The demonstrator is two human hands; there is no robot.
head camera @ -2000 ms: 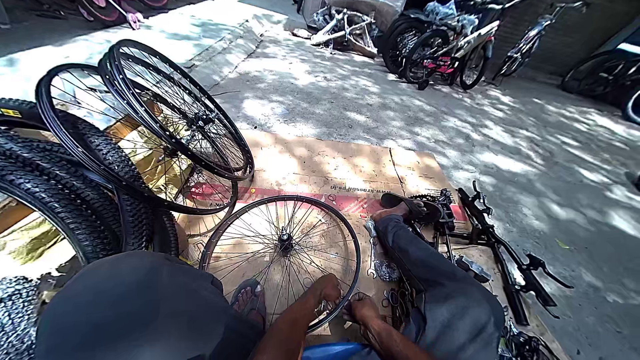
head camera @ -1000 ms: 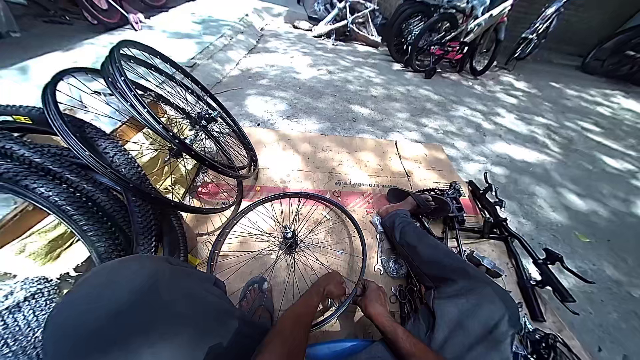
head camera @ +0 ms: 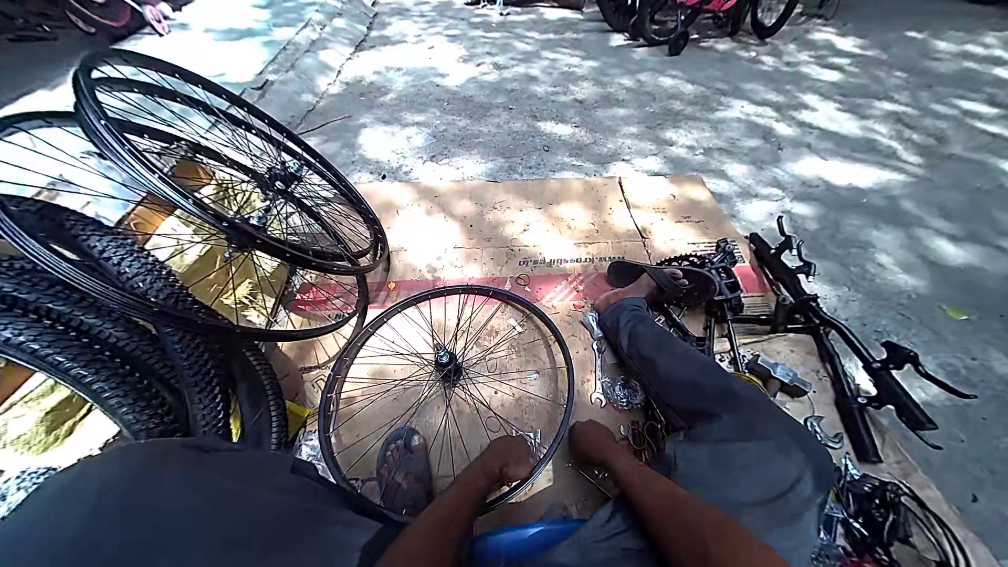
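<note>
A black bicycle wheel without a tyre (head camera: 563, 370) lies over the cardboard sheet between my legs, its hub (head camera: 447, 364) facing up. My left hand (head camera: 510, 460) is at the near right part of the rim, fingers curled over the spokes; what they grip is hidden. Just outside the rim, my right hand (head camera: 592, 442) is curled with its fingertips out of sight. An open-ended wrench (head camera: 598, 378) lies beyond it, beside a sprocket (head camera: 622, 391) in clear wrap. My sandalled foot (head camera: 404, 466) shows beneath the spokes.
More bare wheels (head camera: 346, 228) lean at the left over knobbly tyres (head camera: 87, 354). Right of my leg lie a black handlebar with brake levers (head camera: 890, 378), a crankset (head camera: 685, 264), another wrench (head camera: 823, 433) and bundled cables (head camera: 882, 504). Small bicycles (head camera: 669, 24) stand at the back.
The view has tilted downward. My right hand has gone from close against the rim to slightly outside it. My left hand stays at the rim's near right.
</note>
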